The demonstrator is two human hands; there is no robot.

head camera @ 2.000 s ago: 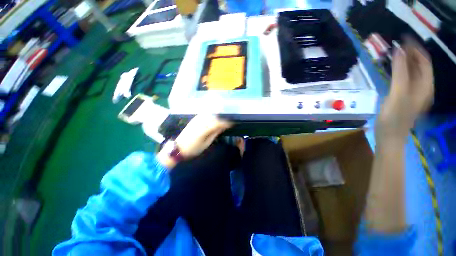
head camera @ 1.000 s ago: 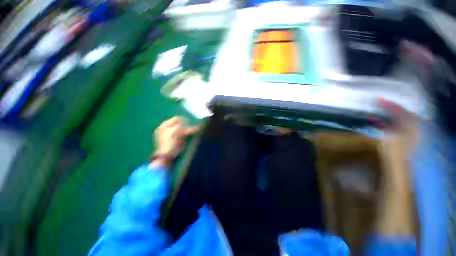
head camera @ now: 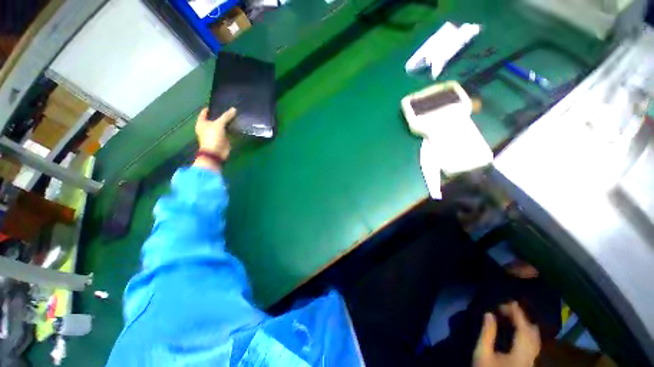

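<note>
A dark glossy tablet screen (head camera: 244, 89) is at the upper left, over the green bench surface (head camera: 308, 193). My left hand (head camera: 214, 135), arm stretched out, grips its lower left edge with thumb and fingers. Whether the screen touches the bench is unclear. My right hand (head camera: 510, 335) is low at the right, above my lap, with fingers curled and apart. It appears empty and is partly cut off by the bottom edge.
A cream handheld device (head camera: 452, 129) lies near the bench edge, with a white crumpled item (head camera: 441, 49) beyond it. A blue pen (head camera: 527, 74) and black thin frames (head camera: 548, 61) lie at the upper right. The white machine (head camera: 595, 143) is at the right. Shelving stands at the left.
The view has swung left from the machine to the bench. My left hand has reached out and taken hold of the dark screen. My right hand has come off the machine side to near my lap.
</note>
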